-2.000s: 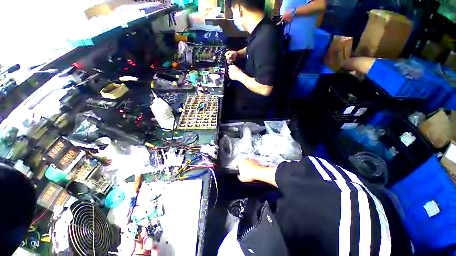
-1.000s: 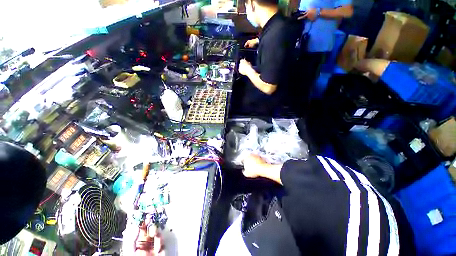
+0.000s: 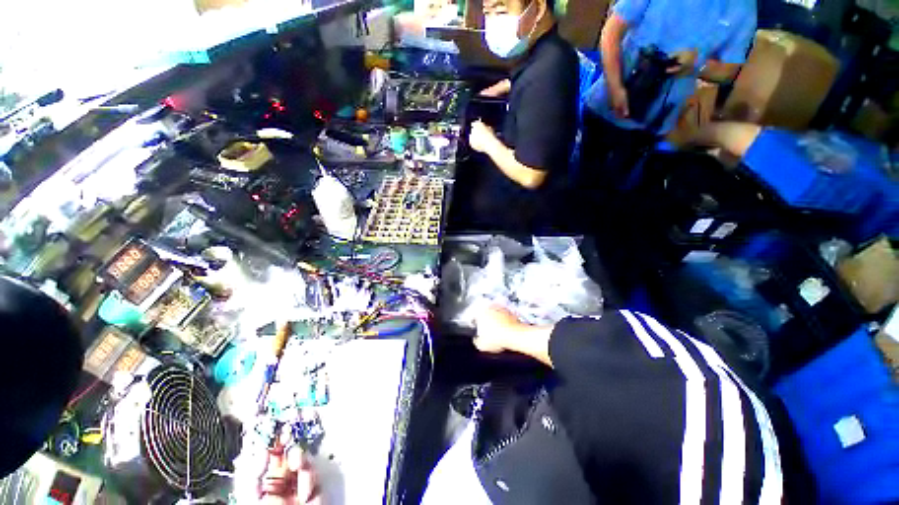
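My right hand reaches from a black sleeve with white stripes to the near edge of a dark bin holding crumpled clear plastic bags. Its fingertips are against the bags, and whether they grip one cannot be told. My left hand is small, overexposed and partly cut off at the bottom edge, on the white work sheet. Its fingers are just below a cluster of small green-teal circuit boards. Whether it holds a board cannot be told.
A round fan grille stands left of the sheet. A wood-handled tool lies behind the boards. Tangled wires, a grid tray and a white bottle lie farther along. Two people stand beyond, near blue crates.
The person in black has turned the masked head towards the camera. The person in blue has moved and now holds a dark object. My hands stay in nearly the same places.
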